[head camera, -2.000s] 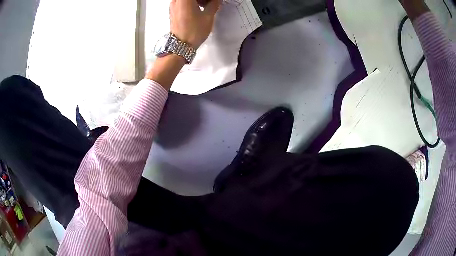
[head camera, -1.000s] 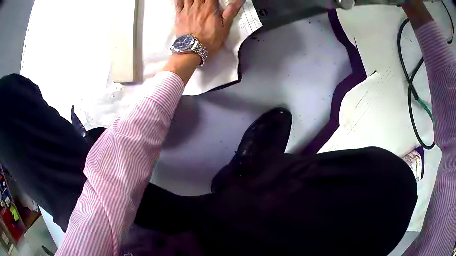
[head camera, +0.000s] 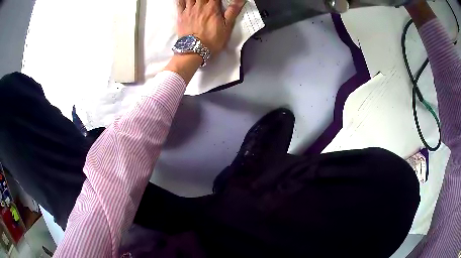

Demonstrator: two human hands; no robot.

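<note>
My left hand [head camera: 204, 22] lies palm down with fingers spread on the white paper pattern [head camera: 217, 75], over dark purple fabric whose thin edge shows. The grey base plate of the cutting machine [head camera: 298, 12] is at the top, beside the pattern's edge, with a round metal part on it. My right hand [head camera: 417, 9] is cut off by the top edge; only the wrist and part of the hand show, at the end of a grey metal part. Its fingers are hidden.
A pale wooden bar [head camera: 126, 45] lies on the paper at left. More paper [head camera: 364, 111] edged with purple fabric [head camera: 331, 133] lies at right, with a dark cable [head camera: 415, 90] beyond. My shoe [head camera: 268, 133] and legs are on the table. A small packet [head camera: 418, 165] is at right.
My left hand has moved slightly right and flattened on the paper, fingers spread. The grey machine's metal part has come into view at the top, then shifted slightly left.
</note>
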